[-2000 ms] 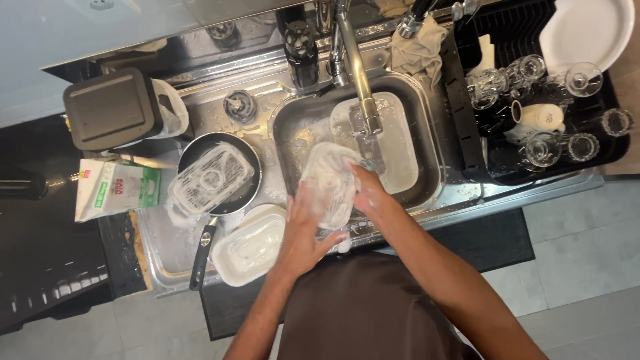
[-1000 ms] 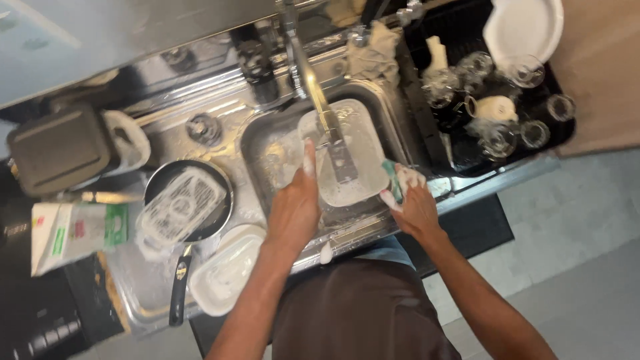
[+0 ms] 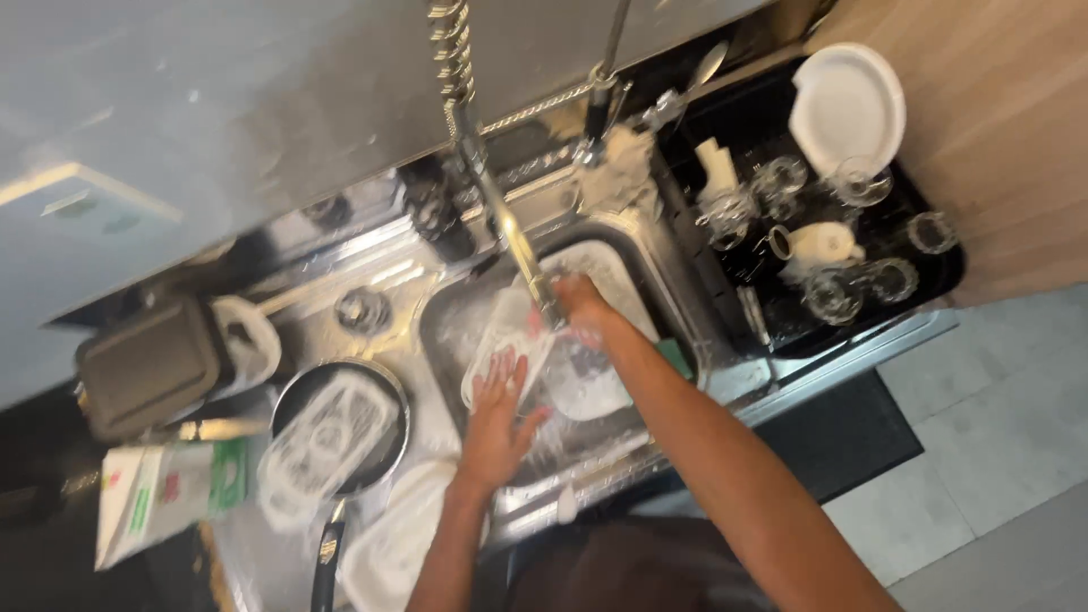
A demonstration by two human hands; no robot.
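Note:
Over the steel sink basin (image 3: 544, 450), my left hand (image 3: 501, 408) lies with fingers spread on a clear, soapy plastic lid (image 3: 484, 365). My right hand (image 3: 582, 310) is beside the head of the metal faucet (image 3: 523, 246), at the lid's upper end; blur hides whether its fingers grip it. A white rectangular tub (image 3: 608, 263) sits in the basin under my right forearm. A green sponge or cloth (image 3: 674, 359) lies at the basin's right side.
Left of the basin stand a frying pan (image 3: 387, 459) with a soapy lid (image 3: 331, 433) in it, a white container (image 3: 391, 544), a dark lidded box (image 3: 149, 365) and a carton (image 3: 157, 497). A black dish rack (image 3: 926, 280) with glasses and a white plate (image 3: 850, 110) is at right.
My right hand has left the green sponge or cloth and moved left to the faucet head. My left hand now rests on a clear lid. The view has shifted.

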